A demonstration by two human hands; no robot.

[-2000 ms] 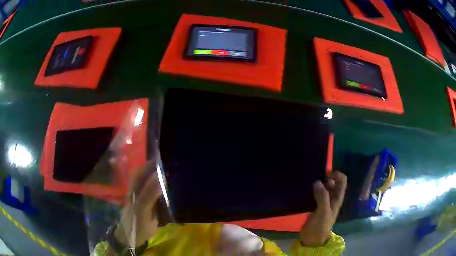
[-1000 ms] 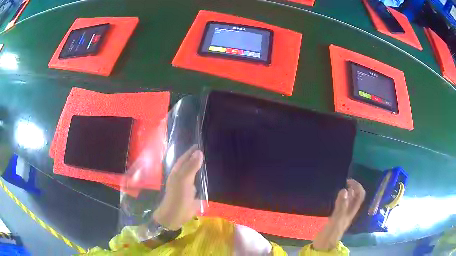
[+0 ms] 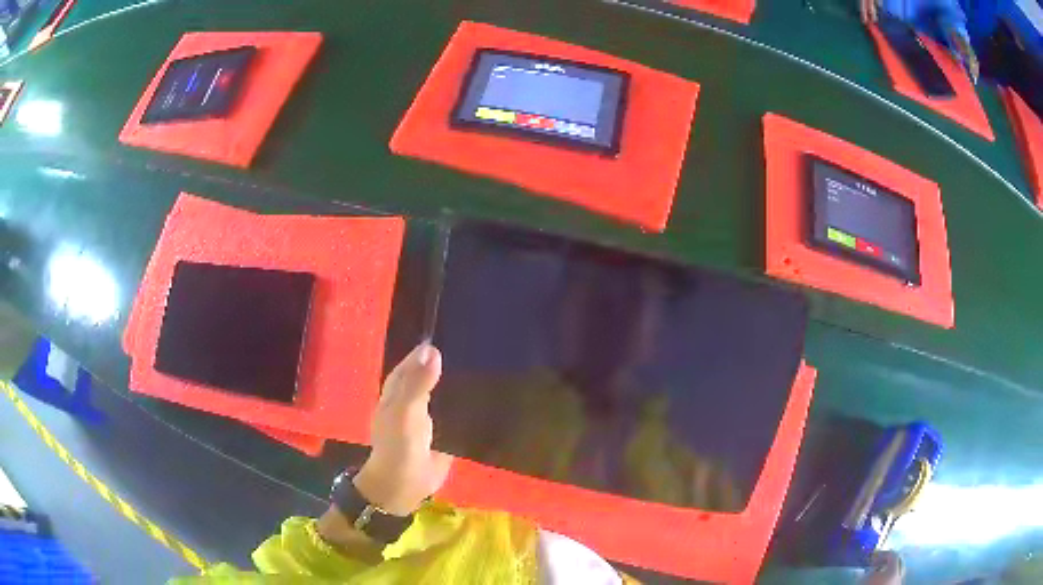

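Note:
A large tablet (image 3: 618, 366) with a dark, reflecting screen is in front of me, over a red foam pad (image 3: 675, 543) that shows below and to its right. My left hand (image 3: 406, 434) holds the tablet's left edge; its fingertips are at the rim. The clear film cannot be made out, only a thin line along that edge. A small part of my right hand (image 3: 883, 569) shows at the bottom edge, by the blue fixture (image 3: 886, 491) with its yellowish loop. Whether it holds anything cannot be seen.
A dark tablet (image 3: 235, 331) lies on stacked red pads at left. Beyond are lit tablets (image 3: 540, 101), (image 3: 861, 217) and a darker one (image 3: 198, 86) on red pads, on the green bench (image 3: 343, 137). Another person's hands and blue sleeve (image 3: 944, 17) show at top right.
My right hand has left the tablet's right edge and moved down right to the blue fixture. The raised glossy film at left no longer shows. My left hand stays at the left edge.

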